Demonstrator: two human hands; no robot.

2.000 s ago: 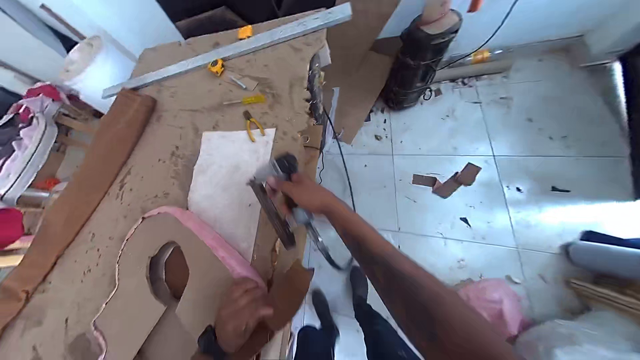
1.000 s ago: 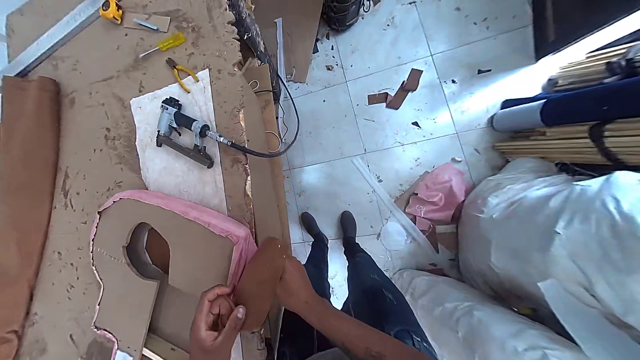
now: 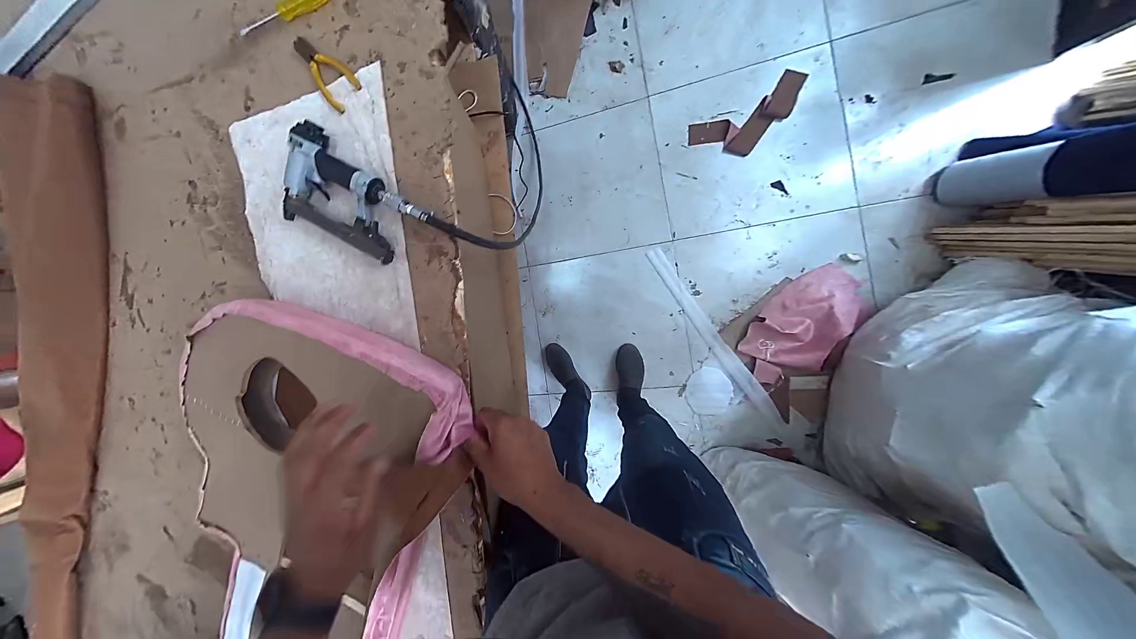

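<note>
A flat board panel (image 3: 364, 373) with an oval hole and a pink fabric edge lies on the worktable. My right hand (image 3: 515, 453) pinches the pink fabric (image 3: 448, 417) at the panel's corner, beside the table edge. Brown upholstery material (image 3: 426, 493) runs from that corner beneath my left hand. My left hand (image 3: 333, 488), blurred, is over the panel below the hole; whether it touches anything I cannot tell. A pneumatic stapler (image 3: 333, 191) with its hose lies on a white padding sheet (image 3: 311, 275) above the panel. Yellow-handled pliers (image 3: 327, 75) rest at the sheet's top.
The worktable (image 3: 151, 293) carries a roll of brown material (image 3: 58, 311), a yellow-handled screwdriver (image 3: 286, 12) and a metal bar (image 3: 40, 31). A black air hose (image 3: 532, 169) loops over its edge. Wrapped bundles (image 3: 985, 382), pink fabric (image 3: 808, 319) and brown scraps (image 3: 754, 120) lie on the floor.
The stapler, in my right hand two seconds ago, lies on the white sheet. My right hand has moved from the brown piece to the pink corner. My left hand has moved left over the panel.
</note>
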